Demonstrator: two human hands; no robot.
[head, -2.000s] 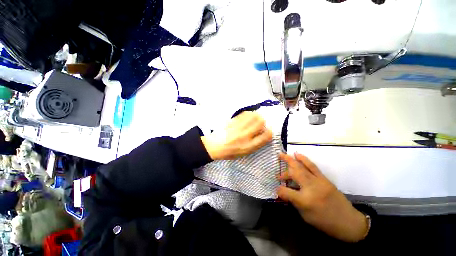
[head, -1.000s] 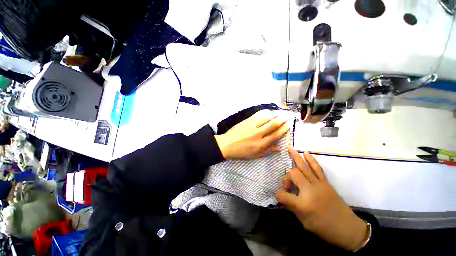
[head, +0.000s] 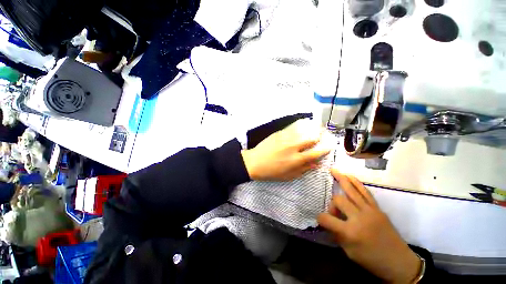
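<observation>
A light grey garment panel [head: 288, 202] lies on the machine table under my hands, its upper end at the needle area below the sewing machine head [head: 466, 66]. A navy edge [head: 272, 126] shows beyond my left hand. My left hand [head: 288, 152] lies flat on the panel, close to the presser area. My right hand [head: 360, 224] rests at the panel's right edge, fingers bent, thumb and fingertips on the cloth. The needle is hidden behind the shiny take-up lever guard [head: 383, 113].
Thread snips [head: 491, 194] lie at the far right. Navy speckled fabric [head: 172, 47] and a black bundle [head: 50, 25] are at upper left, above a grey motor housing [head: 77, 94]. Red crate [head: 58, 244] and blue crate [head: 77, 260] stand on the floor at lower left.
The view has shifted, so the machine head appears lower and further right. My left hand lies flatter on the panel than two seconds ago. Both hands remain on the cloth.
</observation>
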